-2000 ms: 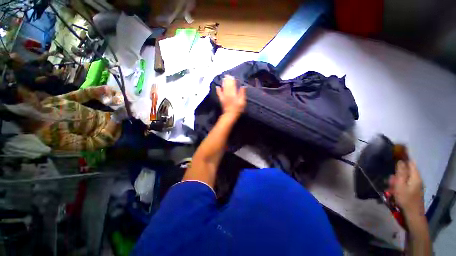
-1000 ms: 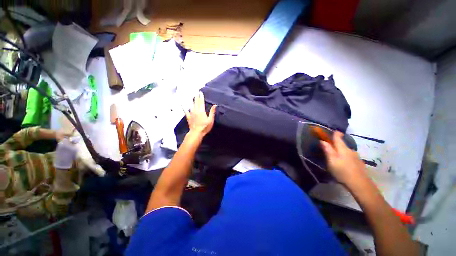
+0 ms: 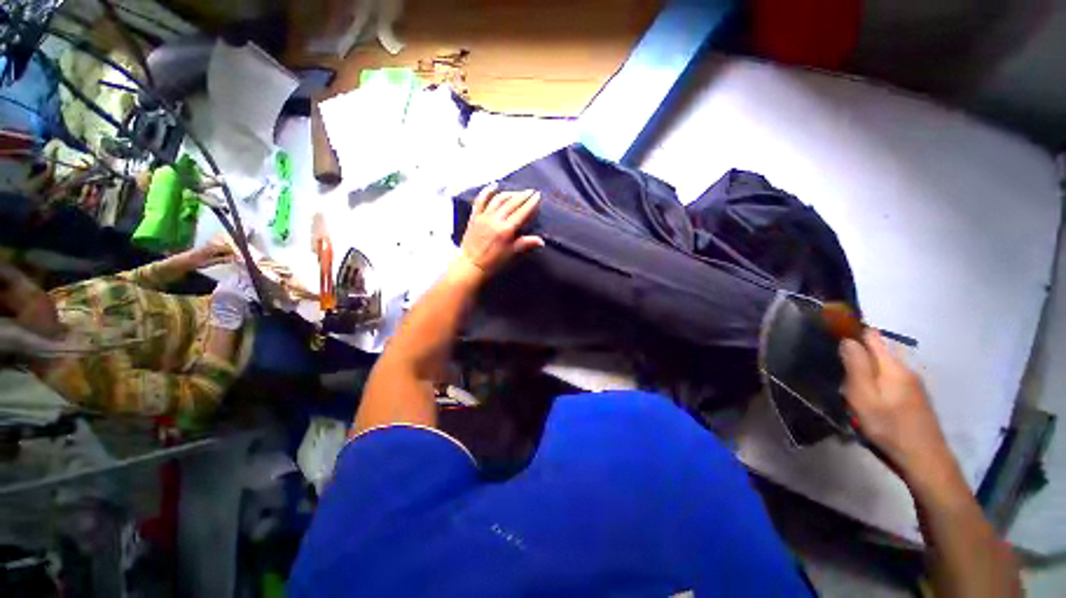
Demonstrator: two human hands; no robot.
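Observation:
A dark garment (image 3: pixel 655 251) lies crumpled over a long padded form on the white-covered table, its near part stretched fairly smooth. My left hand (image 3: pixel 498 229) rests on the garment's left end with its fingers spread. My right hand (image 3: pixel 871 380) is closed on the orange-brown handle of a steam iron (image 3: pixel 804 368). The iron's dark pointed body is at the garment's right end. Whether its sole touches the cloth cannot be told.
A second iron (image 3: pixel 354 286) stands at the left of the table (image 3: pixel 959 222). White papers (image 3: pixel 386 129) and green pieces lie behind it. A blue board (image 3: pixel 666 70) crosses the back. A person in a striped top (image 3: pixel 146 339) is at the left.
The iron came from the table's right side onto the garment's right end, then shifted a little right with my right hand. My left hand stays on the garment's left end, and the cloth's folds have changed.

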